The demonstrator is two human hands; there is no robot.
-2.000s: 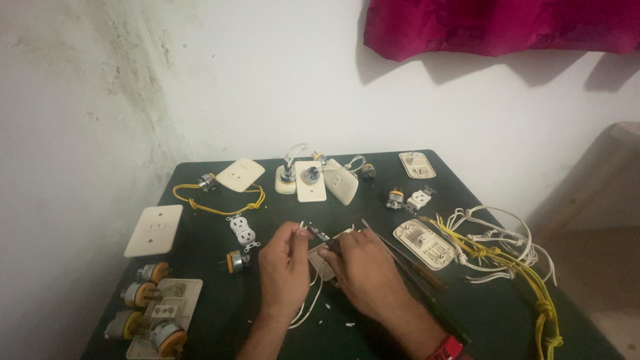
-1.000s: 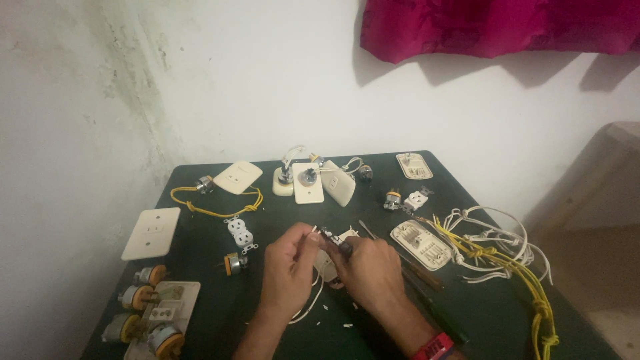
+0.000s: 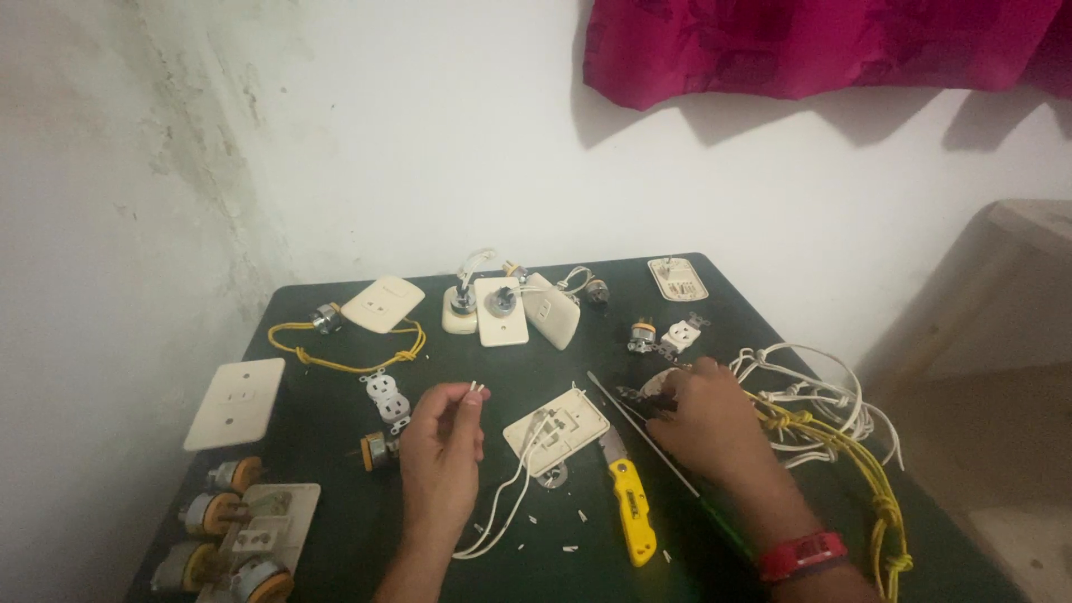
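Note:
Between its thumb and fingers, my left hand [image 3: 444, 452] pinches the two ends of a white wire [image 3: 498, 507]. That wire loops down and back up to the rear of a cream outlet plate [image 3: 557, 431] at the middle. At the right, my right hand [image 3: 716, 423] reaches over another cream plate, its fingers curled around a dark tool [image 3: 632, 400] that is mostly hidden. A screwdriver [image 3: 645, 435] lies beside that hand. The yellow utility knife [image 3: 632, 511], blade exposed, lies between the centre plate and the screwdriver. A metal plug part [image 3: 553, 475] is partly under the plate.
Knotted yellow wires [image 3: 879, 502] and white wires [image 3: 854, 402] lie at the right. Several plugs [image 3: 188, 565] crowd the lower left by a plate [image 3: 293, 519]. A white duplex receptacle [image 3: 387, 398] is left of my left hand. More plates [image 3: 501, 314] stand toward the wall.
My right hand has moved away from my left hand to the right, with the dark tool. The centre plate and yellow knife, largely covered before, now show. My left hand still pinches the wire.

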